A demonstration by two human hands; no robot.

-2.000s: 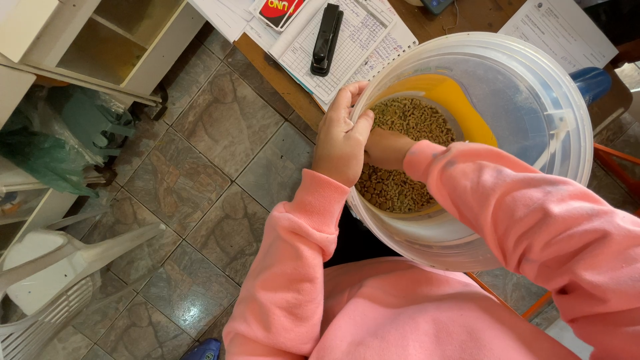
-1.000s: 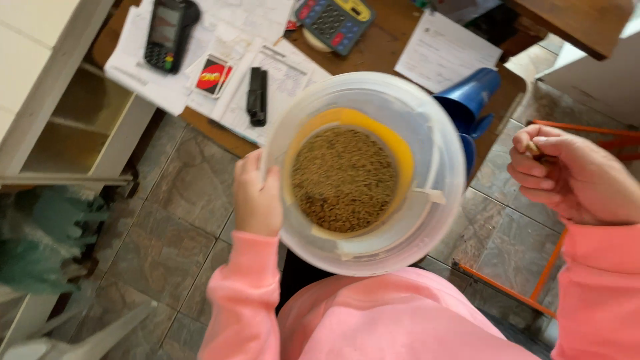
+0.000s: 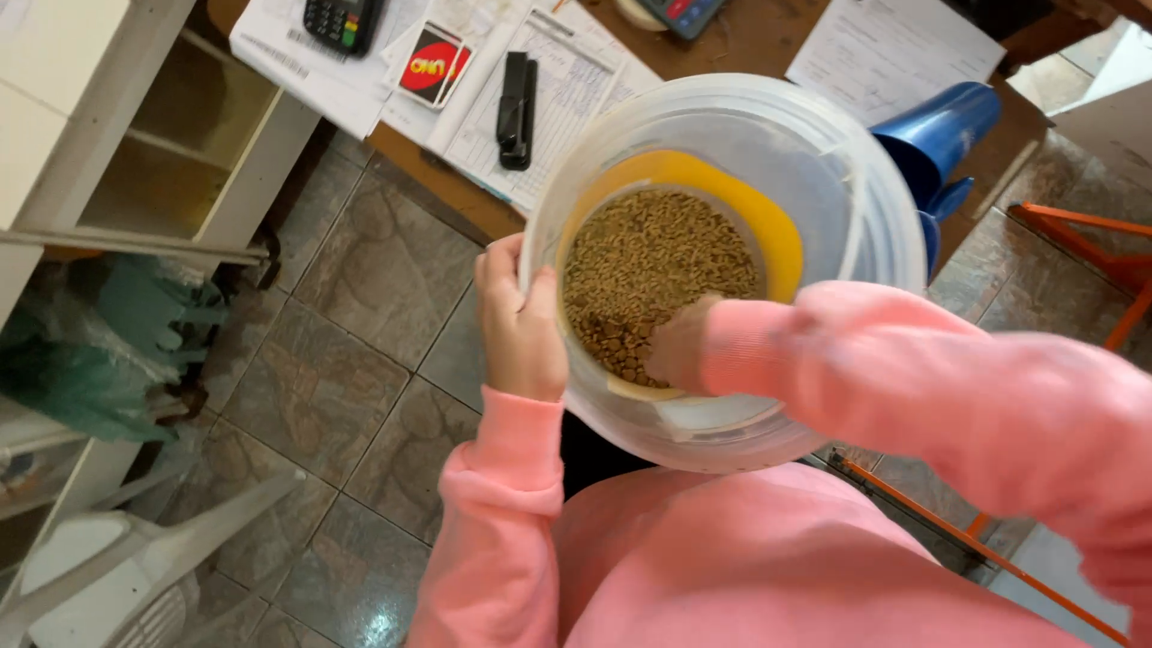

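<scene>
My left hand (image 3: 524, 328) grips the left rim of a translucent plastic bucket (image 3: 720, 99), its thumb over the edge. A yellow band or label shows on the bucket's side, and small brown pellets (image 3: 661, 247), like dry pet food, cover the bottom. Larger round pieces (image 3: 621, 346) lie among them on the near side. Down inside the bucket, my right hand (image 3: 682, 349) touches the pellets near those larger pieces. Its fingertips are blurred and partly hidden, so whether they hold anything does not show.
On the wooden table (image 3: 765, 40) lie papers, a black stapler (image 3: 516, 112), Uno cards (image 3: 434, 65), a card terminal (image 3: 342, 22) and a calculator (image 3: 679, 11). Blue scoops (image 3: 945, 135) are right of the bucket. A white plastic chair (image 3: 99, 558) stands lower left; an orange metal frame (image 3: 990, 549) is at right.
My right hand was inside the bucket, then out at the right with a small piece between its fingers; now it is back among the pellets. My left hand has stayed on the rim.
</scene>
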